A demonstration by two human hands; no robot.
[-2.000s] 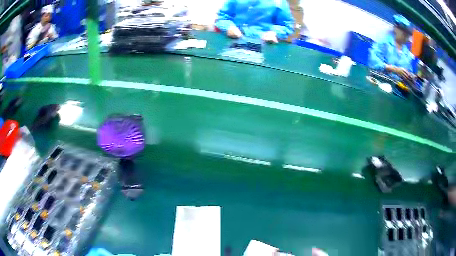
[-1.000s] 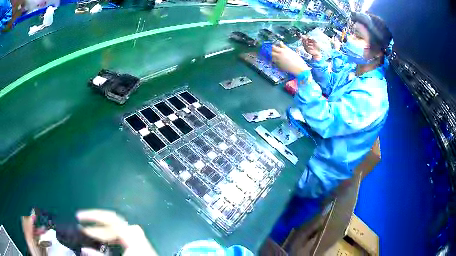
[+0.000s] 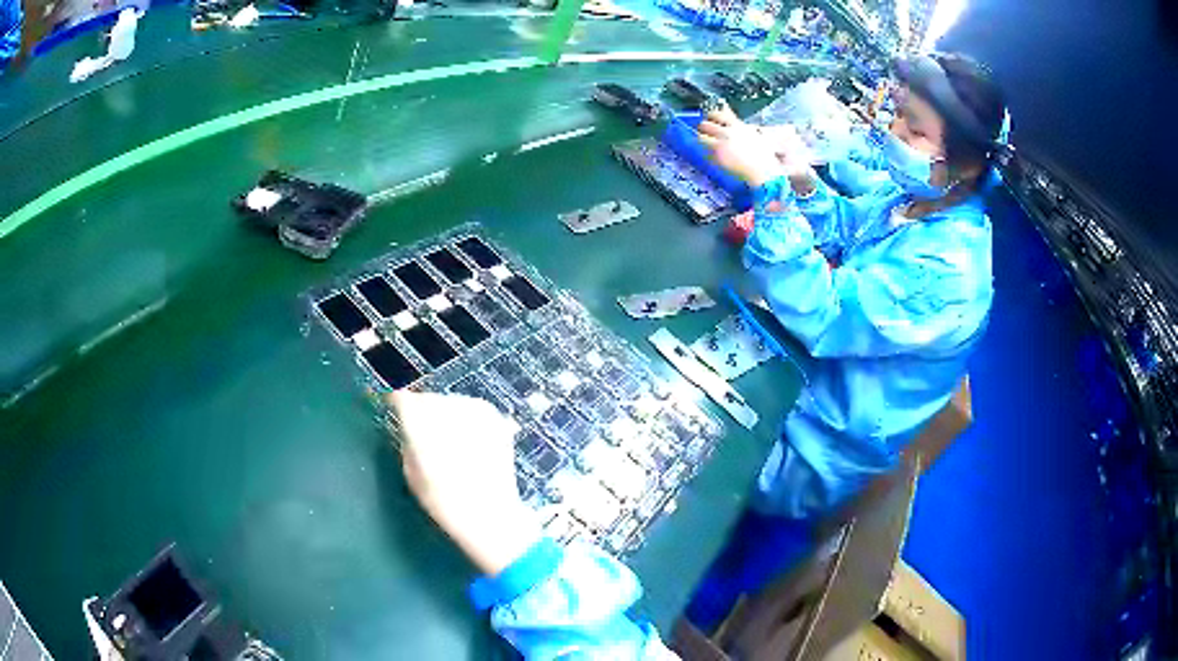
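Note:
My right hand (image 3: 455, 462), bare with a blue wrist band, is over the left edge of the clear blister tray (image 3: 588, 426). Its fingertips are just below the black screens (image 3: 416, 280) in the tray's top rows; whether they hold anything is hidden. A black device housing (image 3: 175, 607) lies open and tilted at the bottom left, with a dark screen area facing up. Pale slivers show at its edges, but I cannot tell whether they are my left hand.
Another open black housing (image 3: 304, 213) sits beyond the tray. Flat silver plates (image 3: 665, 302) lie right of the tray. A coworker in a blue smock (image 3: 891, 284) is at the right, holding something blue. Cardboard boxes (image 3: 827, 581) stand below the bench edge.
My right hand has moved right, from the housing at the bottom left to the tray. The housing's dark screen area is now uncovered. The coworker's arms have shifted slightly.

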